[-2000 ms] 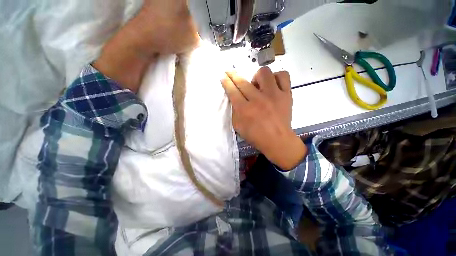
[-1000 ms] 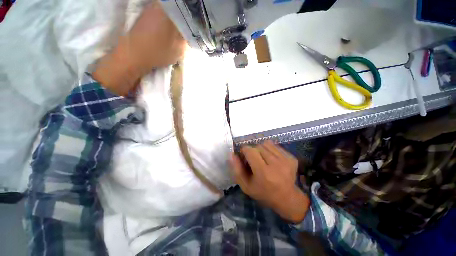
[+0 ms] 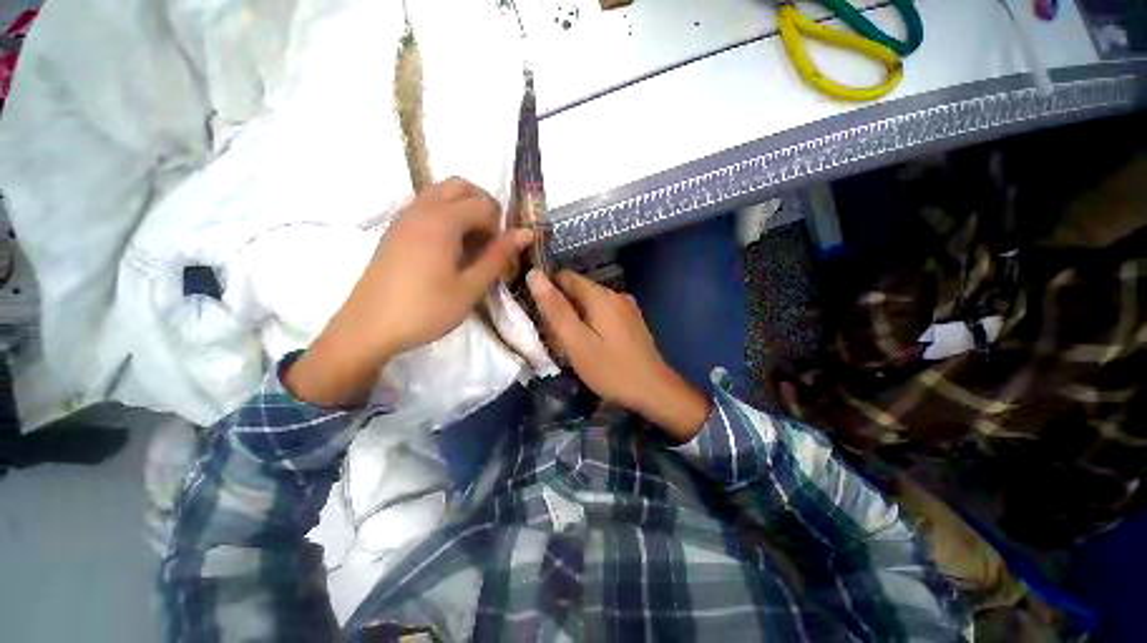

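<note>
The white padded lining (image 3: 283, 163) lies in a bulky mass at the left and over the table's front edge toward the lap. A narrow tan strip (image 3: 411, 113) runs along it. A dark plaid edge (image 3: 530, 151) shows along its right side. My left hand (image 3: 434, 270) pinches the fabric edge near the table's front edge, thumb and fingers close together. My right hand (image 3: 604, 339) is just right of and below it, fingers at the same dark edge. Whatever lies between the fingertips is mostly hidden. The sewing machine's needle area is out of view.
Scissors with a yellow loop (image 3: 836, 57) and a green loop lie on the white table (image 3: 667, 63), cut off at the top. A marked ruler strip (image 3: 805, 147) follows the front edge. Brown plaid garments (image 3: 931, 364) are piled at the right. A dark square tab (image 3: 201, 280) is on the white material.
The view has tipped down, so the machine head has left the frame. My left hand has come from near the machine to the fabric's edge, beside my right hand. The dark plaid edge shows more.
</note>
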